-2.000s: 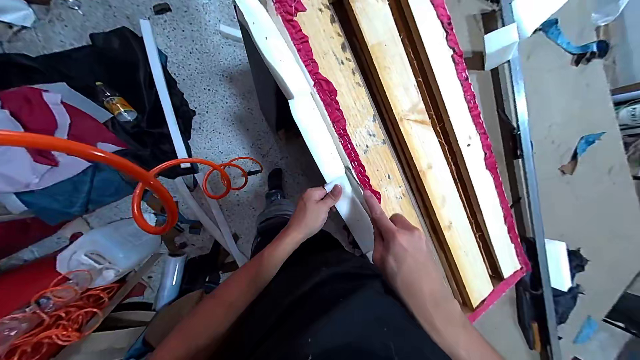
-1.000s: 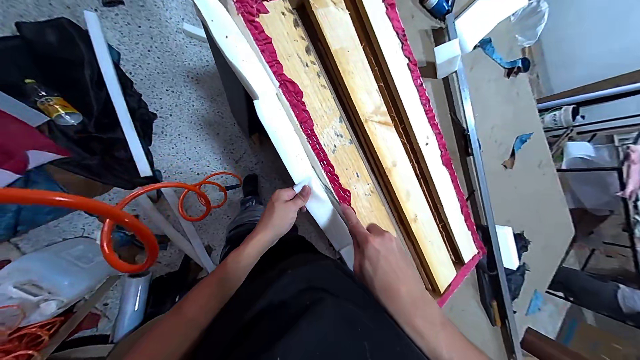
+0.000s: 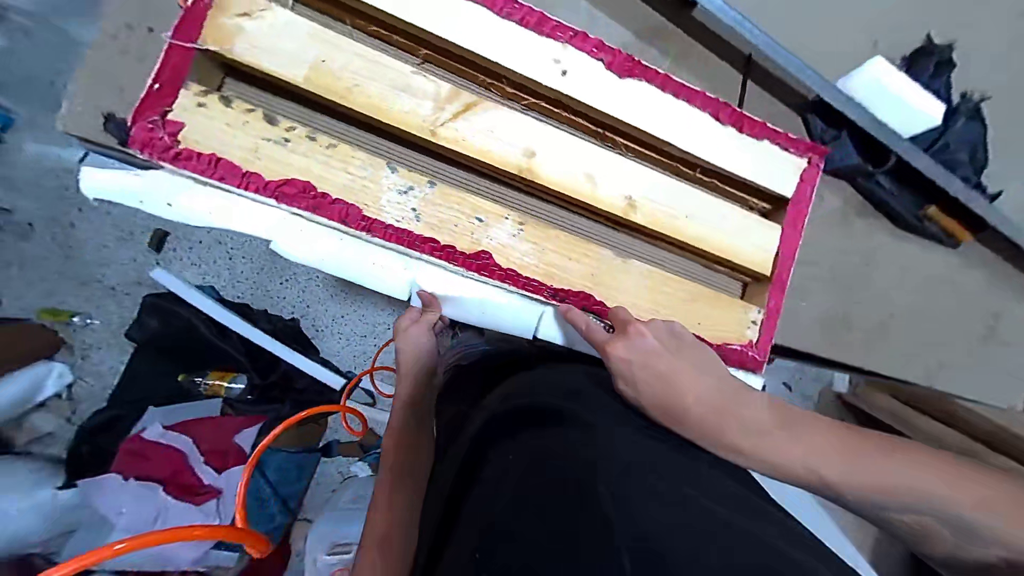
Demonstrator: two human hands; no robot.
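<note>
A wooden frame (image 3: 528, 160) with slats lies across the upper middle, its edges wrapped in gathered red fabric (image 3: 344, 210). White foam or padding (image 3: 344, 260) hangs along its near long side. My left hand (image 3: 420, 332) pinches the lower edge of this padding between thumb and fingers. At the near edge, to the right, my right hand (image 3: 652, 360) is closed around a slim tool, of which only a short metallic part (image 3: 598, 322) shows by the index finger. That finger points along the seam between red fabric and padding. The rest of the tool is hidden.
An orange coiled hose (image 3: 300, 416) loops at lower left. Black cloth (image 3: 152, 352), a bottle (image 3: 214, 384), fabric scraps (image 3: 172, 460) and a white strip (image 3: 248, 328) lie on the floor. Beyond the frame are a metal bar (image 3: 848, 96), a white block (image 3: 892, 96) and black cloth on the worktable (image 3: 896, 296).
The view has turned strongly, so the frame now runs more across it. Both hands remain at the frame's near side, the left on the padding and the right at the red edge.
</note>
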